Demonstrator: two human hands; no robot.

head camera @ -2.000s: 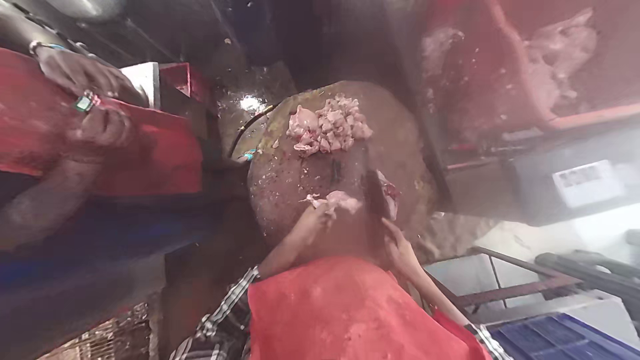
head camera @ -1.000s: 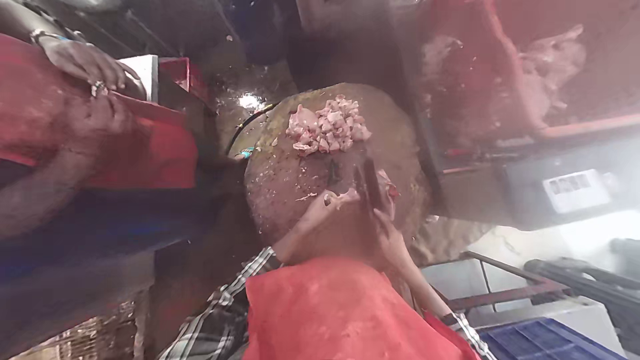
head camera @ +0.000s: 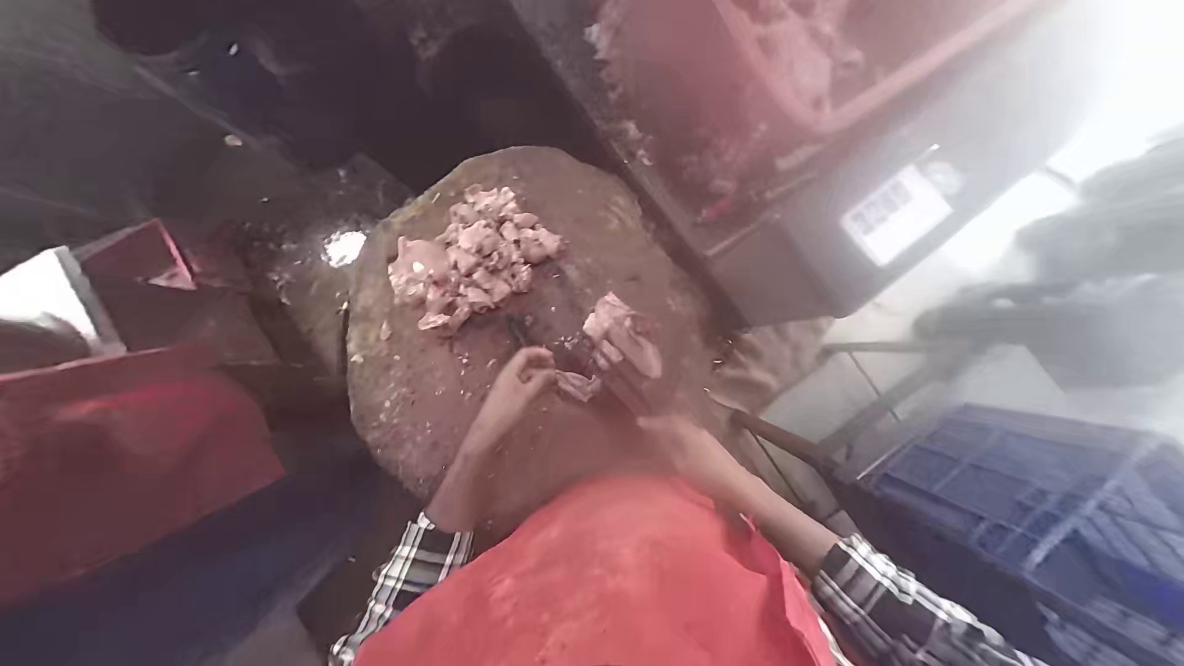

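Observation:
A round wooden chopping block bears a heap of small raw meat pieces, which look like chicken. My left hand is low over the block with its fingers curled, close beside a small pale scrap of meat. Whether its fingertips pinch anything is unclear. Near the block's right side, my right hand grips a dark, broad-bladed knife, seen blurred. A larger piece of raw meat lies just beyond and right of the blade. A small dark thing shows beyond my left hand.
At the upper right is a red tub with raw meat in it, above a grey box with a printed label. A blue plastic crate is at the right. On the left are a co-worker's red apron and a white-edged box.
The view has swung to the left and turned. The knife is angled differently from before, and the larger meat piece beside it shows more fully. The co-worker's hands have gone out of view.

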